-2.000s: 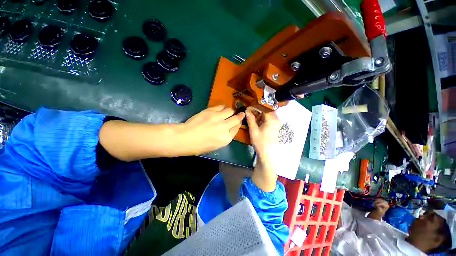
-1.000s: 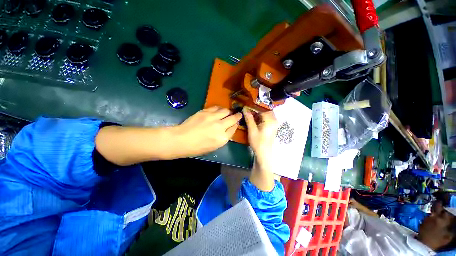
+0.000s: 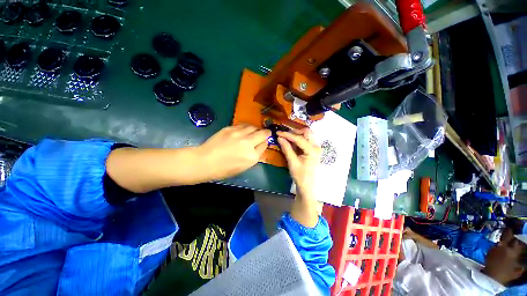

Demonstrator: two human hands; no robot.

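A black round housing point(image 3: 274, 135) sits at the fixture, under the ram of the orange-brown hand press point(image 3: 341, 52). My left hand point(image 3: 234, 151) holds its left side with the fingertips. My right hand point(image 3: 301, 151) has thumb and finger at its right side; whether a tiny metal part is between them is too small to tell. The press base plate point(image 3: 245, 98) lies under the fixture. The red lever handle point(image 3: 411, 14) stands up at the top. A heap of tiny metal parts point(image 3: 327, 152) lies on the white paper point(image 3: 341, 184).
Several black housings point(image 3: 168, 92) lie loose left of the press. A blister tray point(image 3: 107, 58) with housings is at far left. A parts box point(image 3: 373, 149) and clear plastic bag point(image 3: 420, 124) are right of the paper. A red crate point(image 3: 365, 248) is below the bench edge. A person point(image 3: 445, 266) is at lower right.
The housing shows more between my fingertips, and my right fingers have spread slightly. The press and bench things have shifted a little left in the view.
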